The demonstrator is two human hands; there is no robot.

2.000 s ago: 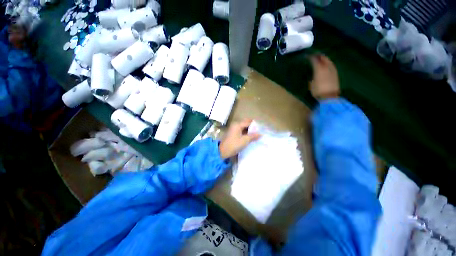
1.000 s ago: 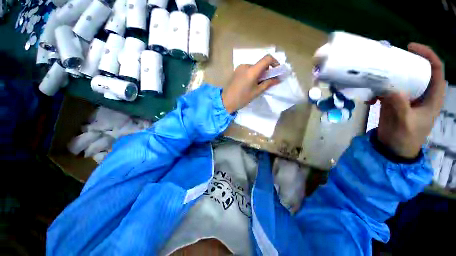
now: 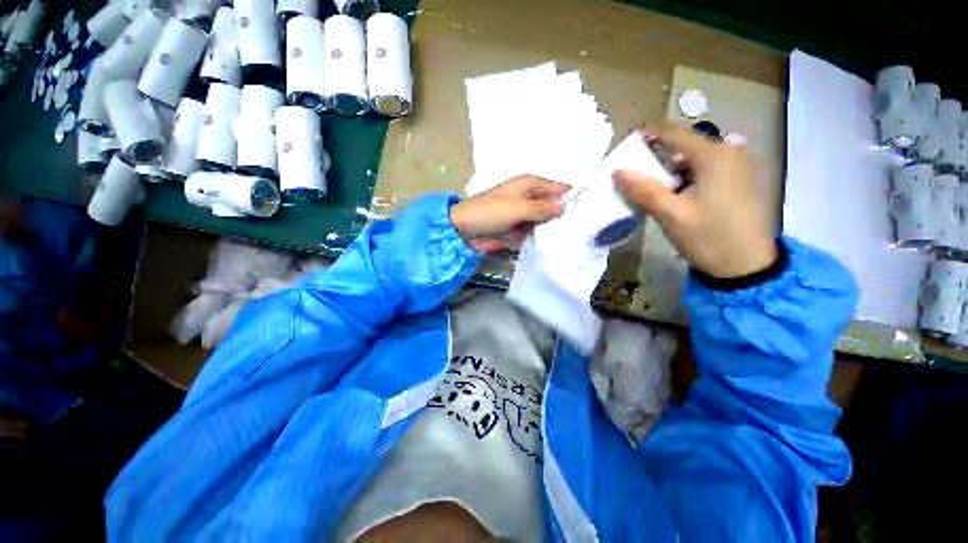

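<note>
My right hand (image 3: 706, 196) holds a white cylinder unit (image 3: 621, 191) tilted, its dark end facing down and toward me. My left hand (image 3: 515, 209) pinches a thin white sleeve (image 3: 557, 286) that hangs below the fingers, close against the cylinder. Whether the cylinder's end is inside the sleeve cannot be told. The fanned stack of sleeves (image 3: 531, 122) lies on the cardboard mat (image 3: 441, 138) just beyond my hands. A few round discs (image 3: 692, 103) lie on a paler board (image 3: 732, 90), partly hidden by my right hand.
Loose white cylinders (image 3: 303, 149) crowd the green bench at left, with small discs (image 3: 64, 80) beyond. A large white sheet (image 3: 844, 202) lies at right, beside rows of wrapped units (image 3: 913, 202). An open carton (image 3: 159, 318) with crumpled white pieces (image 3: 228, 281) is at lower left.
My right hand has brought the cylinder down and left to my left hand. My left hand has drawn a sleeve toward me, off the stack. The view has shifted right.
</note>
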